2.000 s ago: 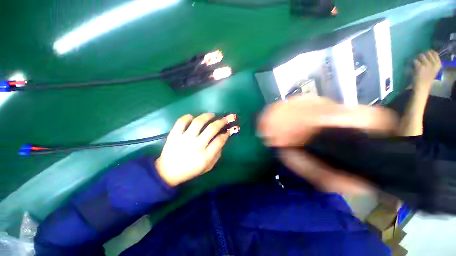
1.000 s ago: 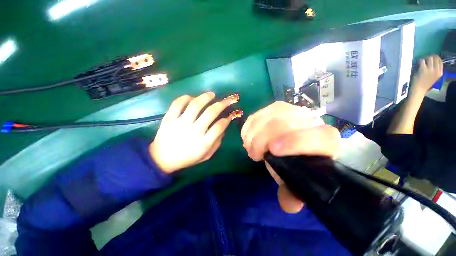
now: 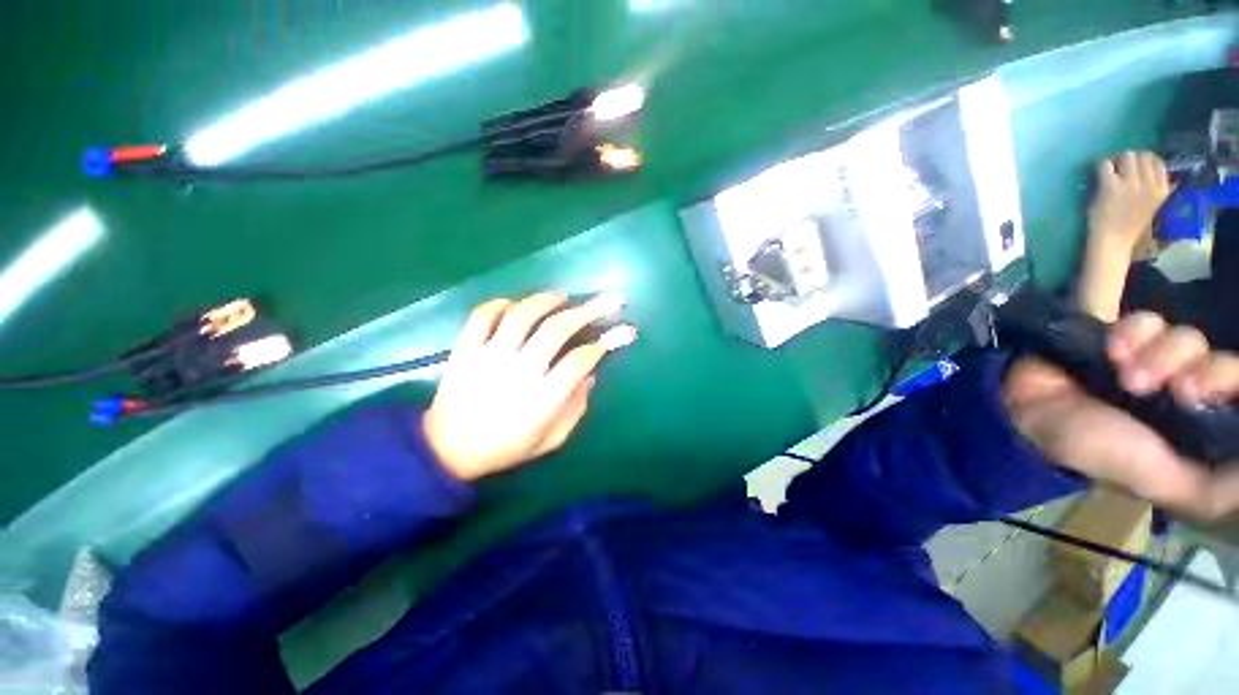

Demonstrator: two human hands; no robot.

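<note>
My left hand (image 3: 514, 387) lies over paired black clamp parts, whose bright tips (image 3: 612, 321) stick out past the fingertips. Their black lead (image 3: 306, 384) runs left to a blue and red plug (image 3: 112, 407). My right hand (image 3: 1121, 421) is at the far right, partly blurred, gripping the black electric screwdriver (image 3: 1073, 330). The screwdriver's bit cannot be made out. The pale screw feeder (image 3: 870, 204) stands between my hands, farther back.
Two more cable assemblies lie on the green mat, one beyond my left hand (image 3: 541, 141) and one at left (image 3: 190, 356). Another person's hand (image 3: 1128, 197) is at upper right. Crumpled clear plastic (image 3: 48, 638) is at lower left; cartons (image 3: 1080, 584) are at lower right.
My right hand has moved with the screwdriver from near the feeder to the far right. My left hand stays on the clamp parts. Another cable assembly has come into view at left.
</note>
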